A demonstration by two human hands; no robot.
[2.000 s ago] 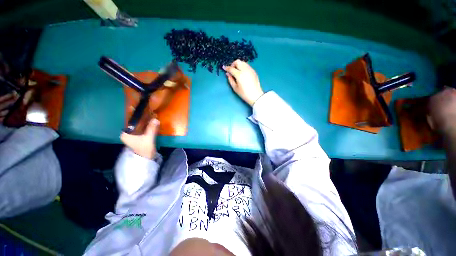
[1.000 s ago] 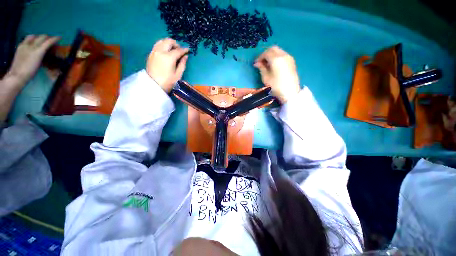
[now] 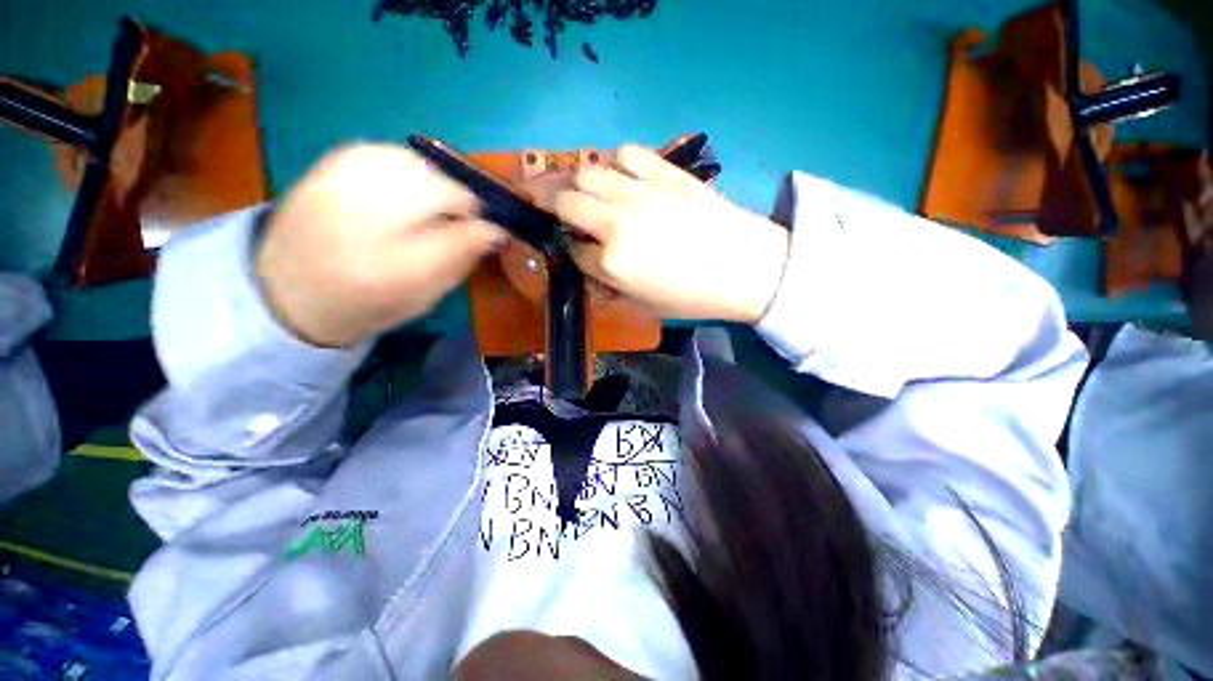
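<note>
The black three-leg assembly [image 3: 567,326] lies on its orange jig with base plate [image 3: 625,330] right in front of me, one leg pointing towards me. My right hand [image 3: 672,240] is over the right leg, its fingertips at the centre joint; what they pinch is hidden. My left hand [image 3: 366,246] is blurred beside the left leg, fingers bent towards the centre; whether it holds a small part cannot be told. Part of the pile of small black parts [image 3: 519,16] shows at the top edge.
A neighbouring orange jig with black legs [image 3: 173,146] stands on the left and another [image 3: 1011,133] on the right, with a further orange jig [image 3: 1147,220] at the far right. All stand on the teal bench [image 3: 785,80]. Pale sleeves of other people [image 3: 1144,466] show at both sides.
Both hands have moved from beside the small-parts pile to the centre of the black assembly. Earlier, the assembly was turned and moved to the middle. The view has shifted, so the pile sits higher.
</note>
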